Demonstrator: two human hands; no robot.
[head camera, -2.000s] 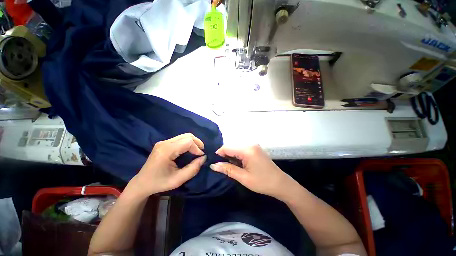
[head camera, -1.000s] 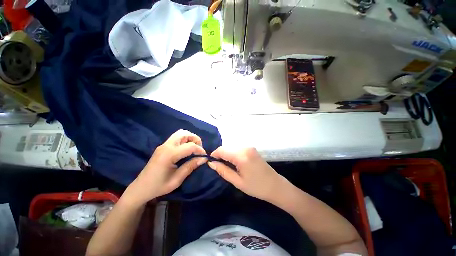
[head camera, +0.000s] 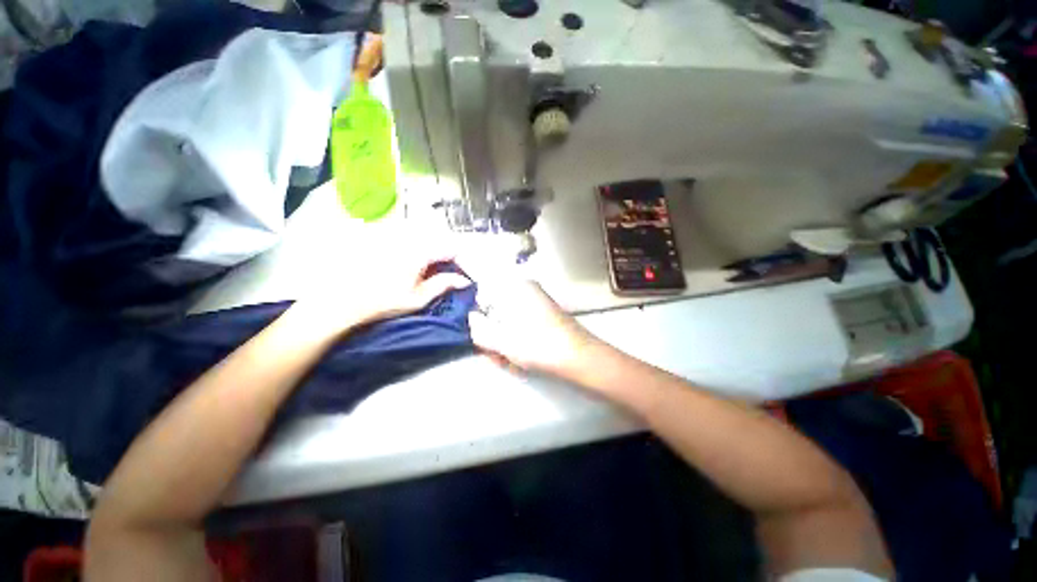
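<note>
A navy garment (head camera: 392, 350) lies over the left part of the white machine bed, with a narrow end between my hands just in front of the needle area. Its white panel (head camera: 216, 142) lies at the upper left. My left hand (head camera: 392, 288) holds the navy cloth from the left. My right hand (head camera: 525, 326) pinches its end from the right; glare washes out the fingers. The presser foot and needle (head camera: 483, 216) of the sewing machine (head camera: 728, 125) are right beyond my hands, in bright light. Whether the cloth lies under the foot cannot be told.
A neon-green tag (head camera: 364, 154) hangs left of the needle. A smartphone (head camera: 643, 237) lies under the machine arm. Thread snips (head camera: 785, 267) and black-handled scissors (head camera: 917, 259) lie farther right. A red-orange basket (head camera: 961, 415) with navy cloth stands at the lower right.
Both hands have moved up from the table's front edge to the needle area, bringing the navy cloth end with them. The camera view has shifted, with the machine now nearer and larger.
</note>
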